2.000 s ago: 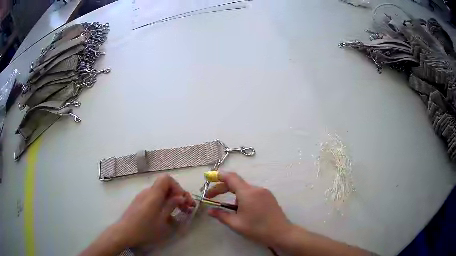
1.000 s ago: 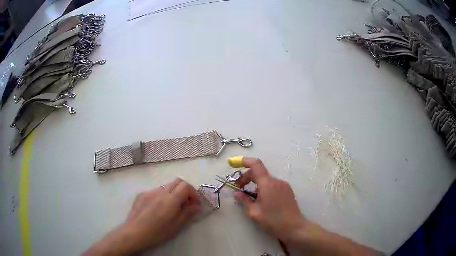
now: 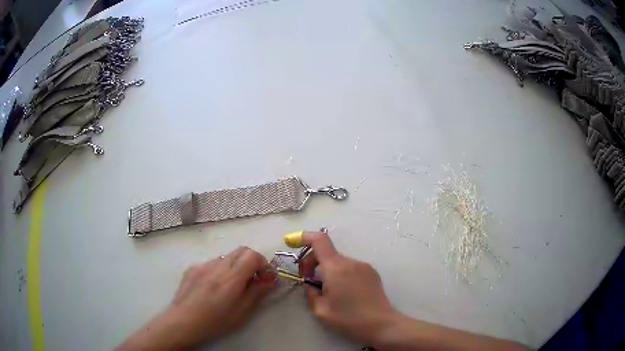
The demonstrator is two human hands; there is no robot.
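Note:
My left hand [image 3: 223,289] grips a webbing strap near its metal end; most of that strap is hidden under the hand. My right hand [image 3: 346,284], with a yellow cover on one fingertip, holds thread snips [image 3: 291,275] with the blades at the webbing beside the metal loop [image 3: 290,257]. The held strap's hook is partly behind the right fingers. Another webbing strap [image 3: 240,206] lies flat just beyond my hands, its snap hook [image 3: 332,192] pointing right.
A pile of straps [image 3: 68,103] lies at the far left, hooks to the right. A denser strap pile [image 3: 589,96] lies at the right table edge. Whitish thread clippings [image 3: 466,223] lie right of my hands. A yellow tape line [image 3: 35,274] runs down the left.
The snips moved left and down from the hook onto the webbing end beside the metal loop. More loose threads show on the table near the clippings and the flat strap's hook.

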